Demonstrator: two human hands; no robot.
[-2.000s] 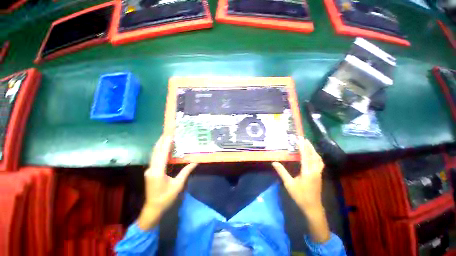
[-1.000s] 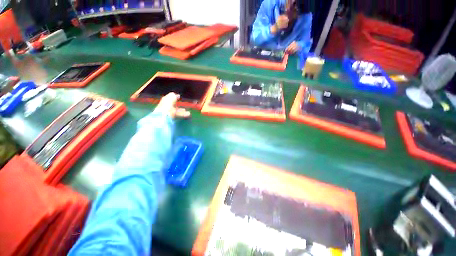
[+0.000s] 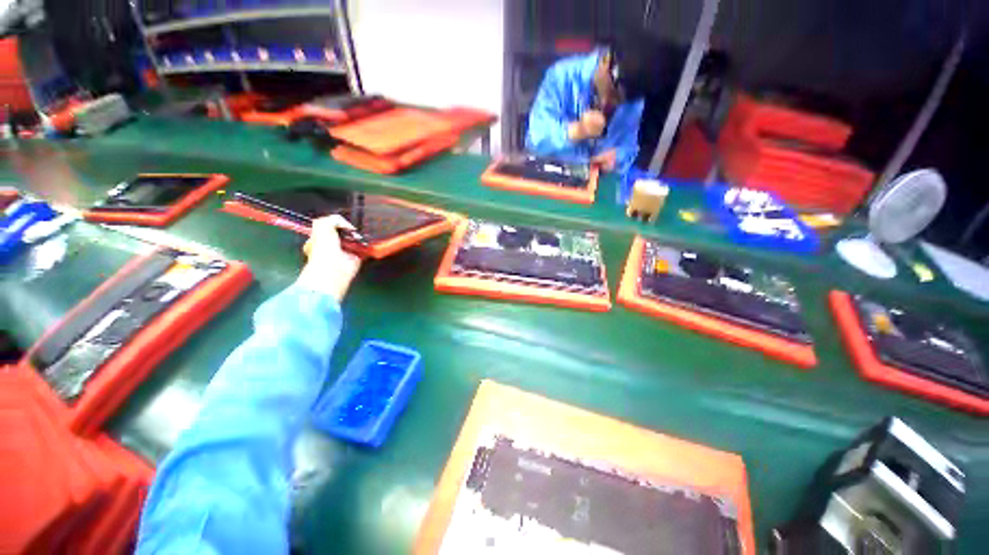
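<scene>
My left hand (image 3: 331,252) reaches far forward over the bench and grips the near edge of an orange-red foam pad with a dark glossy panel (image 3: 380,216) on it. The pad looks raised and tilted off the bench, with a dark shadow below. My fingers overlap the panel's edge. In front of me an open laptop base (image 3: 586,497) lies on another foam pad (image 3: 624,428), its battery showing; its near part is cut off by the picture's edge. My right hand is out of the picture.
A blue parts bin (image 3: 370,392) stands below my left forearm. The screw feeder (image 3: 895,482) is at the right. Laptops on pads (image 3: 526,260) line the bench, and stacked red pads (image 3: 65,466) are at the left. A person (image 3: 575,103) sits across.
From both hands at the near laptop's pad, my left hand has reached forward to the dark panel's pad and now grips it, raised. My right hand has left the picture. The view has tilted up.
</scene>
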